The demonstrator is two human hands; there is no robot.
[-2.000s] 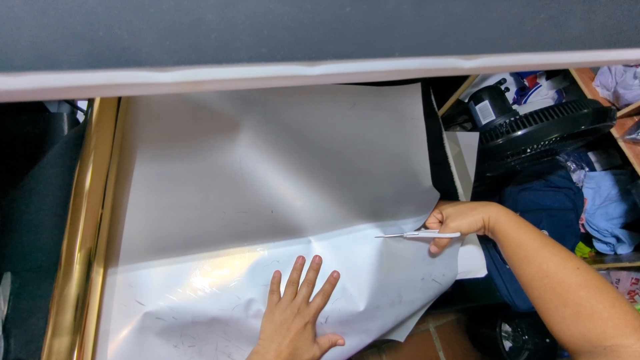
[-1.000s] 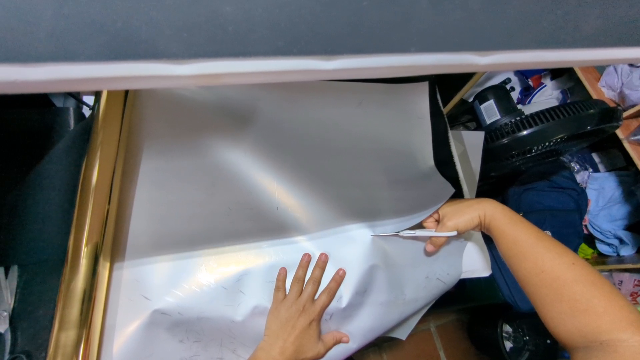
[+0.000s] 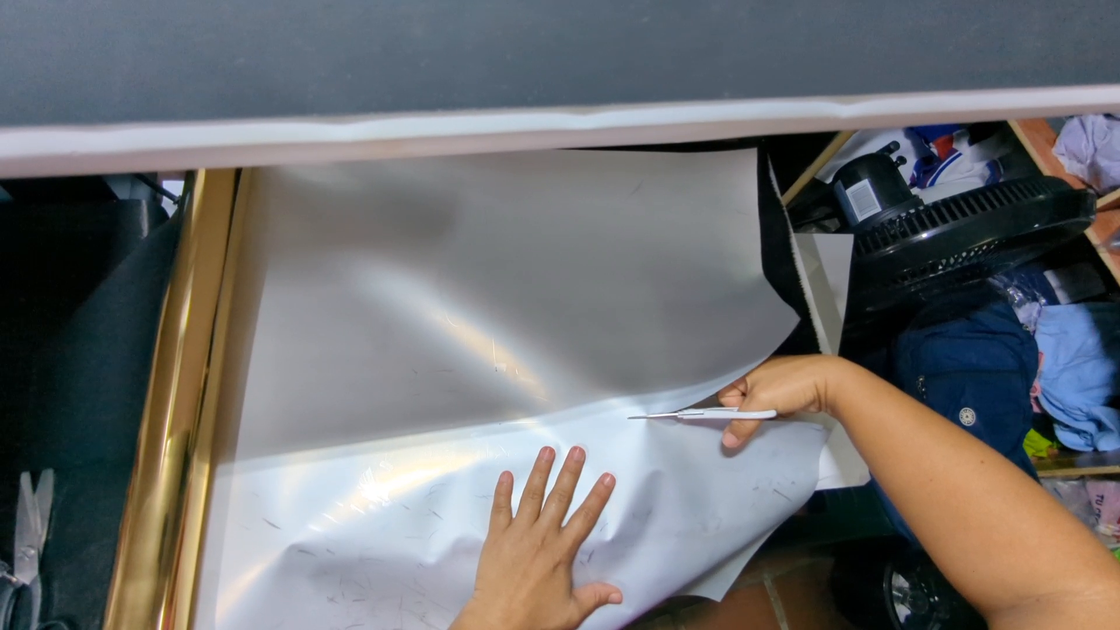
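Observation:
A wide glossy sheet (image 3: 490, 262), silvery grey to pale blue, spreads from a gold foil roll (image 3: 166, 437) at the left. My left hand (image 3: 542, 542) lies palm down on its lower part, fingers spread. At the right, my right hand (image 3: 770, 394) is closed around white-handled scissors (image 3: 717, 413), whose thin point faces left at a cut in the sheet. The cut runs from the right edge to the blades, and the sheet's upper part curls up at that edge. Part of the right hand's fingers is hidden behind the sheet and handles.
A dark panel with a pale edge (image 3: 525, 127) crosses the top of the view. Larger scissors (image 3: 31, 534) lie on dark material at lower left. On the right are a black fan (image 3: 971, 227), a navy backpack (image 3: 967, 376), light blue cloth (image 3: 1081, 376) and wooden shelves. Floor tiles show below.
The larger scissors at the far left have come more fully into view. Both hands keep nearly the same places, the right one still holding the white-handled scissors.

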